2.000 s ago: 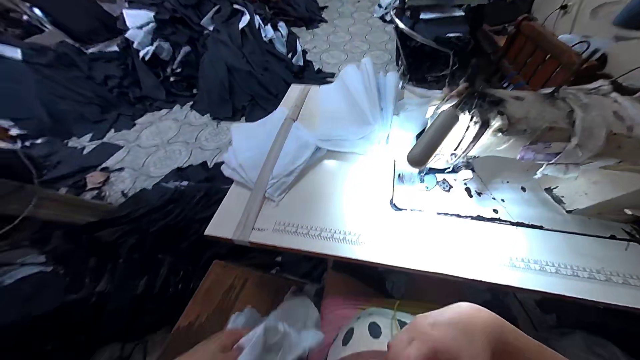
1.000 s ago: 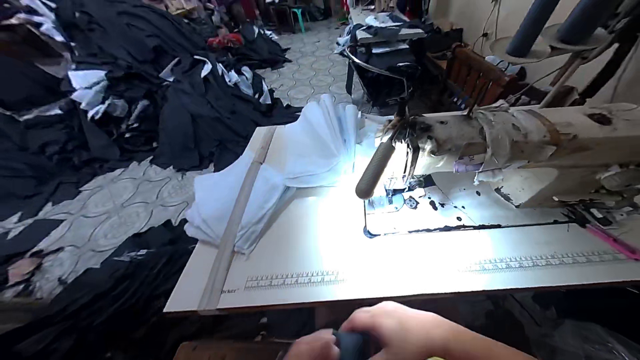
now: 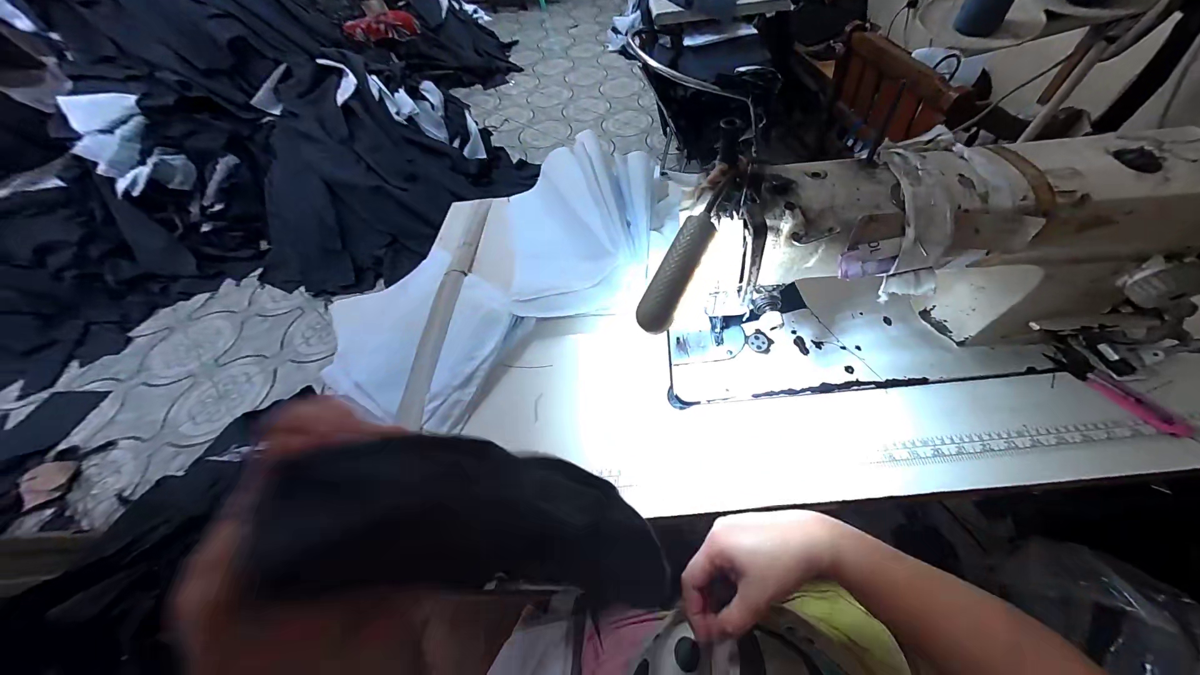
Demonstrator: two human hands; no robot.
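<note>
My left hand [image 3: 319, 431], blurred by motion, grips a piece of black fabric [image 3: 450, 525] at the lower left, in front of the table's near edge. The fabric stretches right toward my right hand [image 3: 741, 572], whose thumb and fingers are pinched together over the lap, low in the centre; whether they hold a thread or an edge I cannot tell. Behind the hands stands a sewing machine [image 3: 984, 197] with its needle area lit. White fabric pieces [image 3: 572, 234] lie fanned at the left end of the sewing table [image 3: 562, 394], partly beneath a flat strip [image 3: 441, 319].
Heaps of black cloth [image 3: 347, 187] with white scraps cover the tiled floor at the left. A pink-handled tool [image 3: 1139, 405] lies on the table at the right, beside small tools. A wooden chair [image 3: 891, 84] stands behind the machine. A ruler scale [image 3: 1012, 441] runs along the near edge.
Black fabric is now raised in my left hand, which has moved left from beside the right one. Two seconds ago, white material was at the left hand. The view has shifted.
</note>
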